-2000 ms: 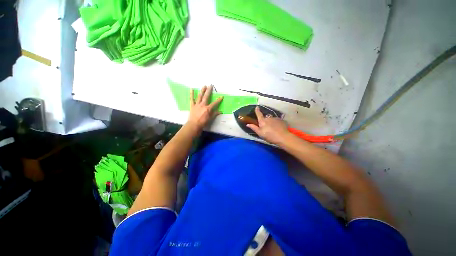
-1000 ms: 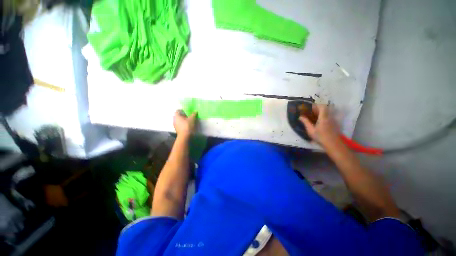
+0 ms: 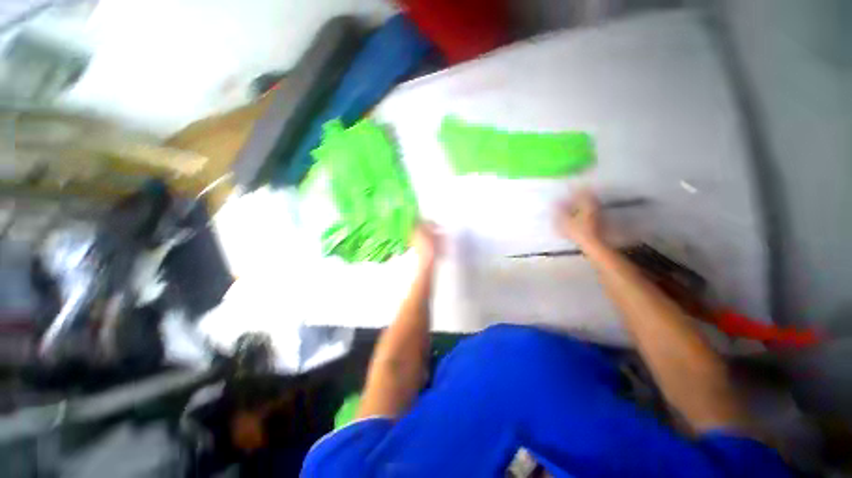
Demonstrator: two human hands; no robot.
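Note:
The head view is blurred. My left hand [image 3: 427, 241] is at the right edge of the loose heap of green pieces [image 3: 367, 191]; I cannot tell if it grips one. My right hand [image 3: 581, 217] is over the white table cover [image 3: 504, 299], just below the stack of green panels [image 3: 518, 152]; its fingers are too blurred to read. The dark iron [image 3: 665, 268] stands at the right, partly behind my right forearm, off my hand. Its orange-red sleeve [image 3: 761, 329] runs to the right.
Long grey [image 3: 297, 98] and blue [image 3: 378, 70] padded boards lie beyond the heap, with a red item [image 3: 458, 23] beside them. Dark streaks [image 3: 546, 254] and a small white stick [image 3: 688, 187] are on the cover. A green bundle [image 3: 347, 411] shows below the table edge.
My right hand has let go of the iron and moved up towards the stack. My left hand has moved to the heap. The green piece at the near edge is no longer seen there. The view has shifted.

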